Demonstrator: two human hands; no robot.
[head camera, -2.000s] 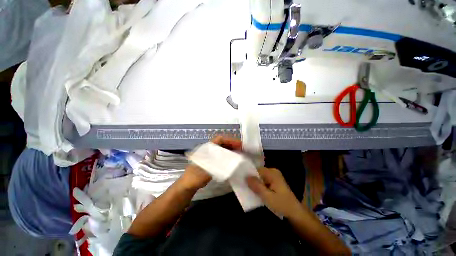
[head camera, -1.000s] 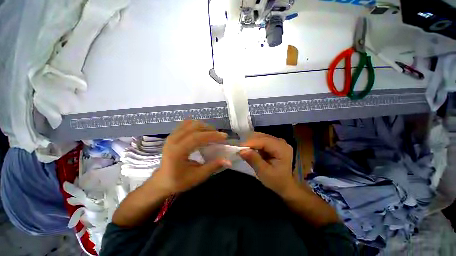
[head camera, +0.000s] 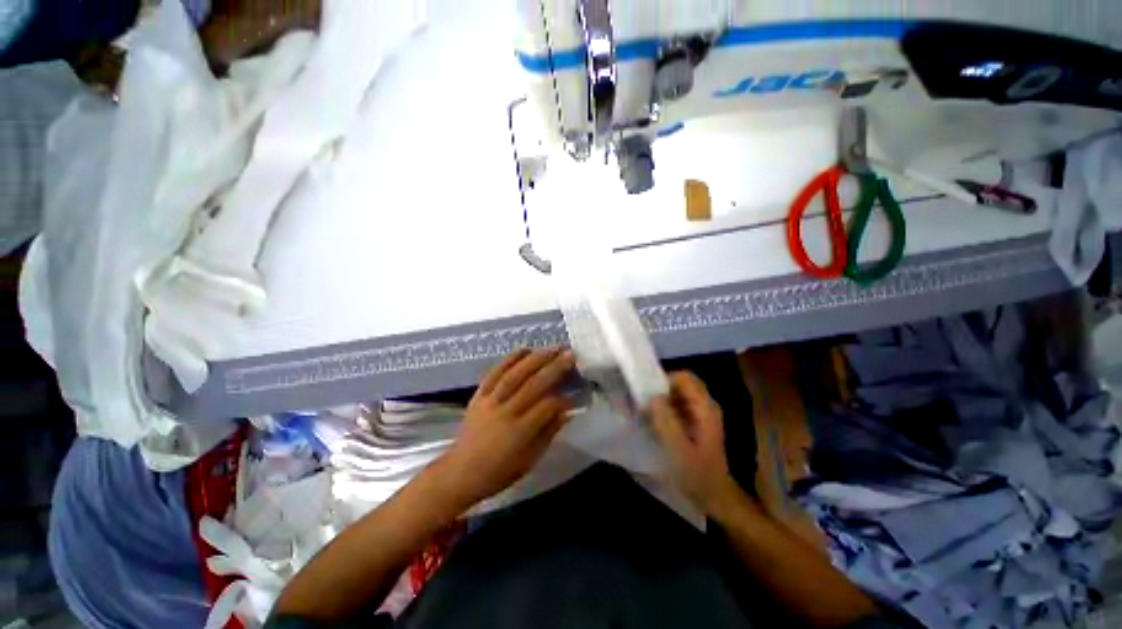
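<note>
A long white fabric strip (head camera: 588, 322) runs from the sewing machine's needle area over the grey ruler edge towards my lap. A second white strip (head camera: 630, 347) lies beside and partly over it, slanting down to the right. My left hand (head camera: 517, 412) is at the table edge, fingertips on the left side of the white fabric. My right hand (head camera: 692, 430) grips the lower end of the second strip. White fabric also hangs below, between my hands. The sewing machine (head camera: 787, 62) stands above; its needle is hidden.
Red and green scissors (head camera: 847, 227), snips (head camera: 997, 194) and a tan tab (head camera: 698, 199) lie right of the needle. Loose white pieces (head camera: 222, 234) cover the table's left. Stacked white strips (head camera: 394, 449), a red basket (head camera: 217, 485) and blue-grey pieces (head camera: 947, 455) are below the table.
The piece that was folded between my hands now extends as a strip beside the one from the machine. My right hand has moved right and down. The camera view has shifted.
</note>
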